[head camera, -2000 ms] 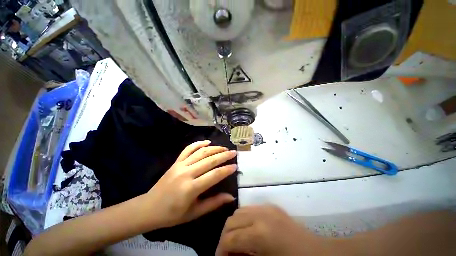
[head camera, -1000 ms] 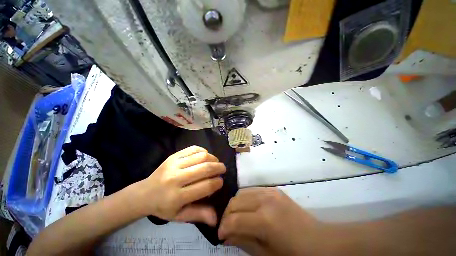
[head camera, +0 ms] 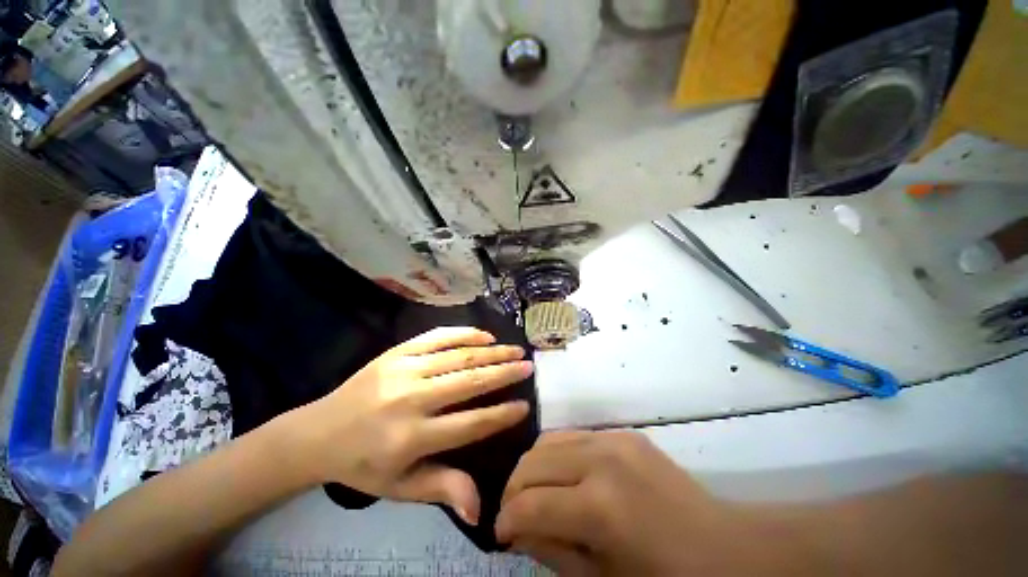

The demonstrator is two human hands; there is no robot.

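Note:
The black garment piece [head camera: 327,338] lies flat left of and under the sewing machine head [head camera: 372,135], with a black-and-white patterned patch at its left end. Its right edge runs up to the presser foot area [head camera: 507,299], beside a ribbed tan block [head camera: 552,323]. My left hand [head camera: 434,417] lies flat on the fabric with fingers spread, just in front of the presser foot. My right hand [head camera: 597,496] has its fingers closed on the fabric's near right edge; its fingertips are partly hidden.
Silver tweezers [head camera: 721,273] and blue-handled thread snips [head camera: 817,361] lie on the machine bed to the right. A blue plastic bin [head camera: 102,327] with plastic lining stands at the left. A printed ruler [head camera: 338,555] shows on the table's near side. Dark handles show at the right edge.
The fabric's near end has moved up toward the machine since the oldest frame. My left hand drew back, then slid forward with its fingers spread again. My right hand stays at the fabric's near edge.

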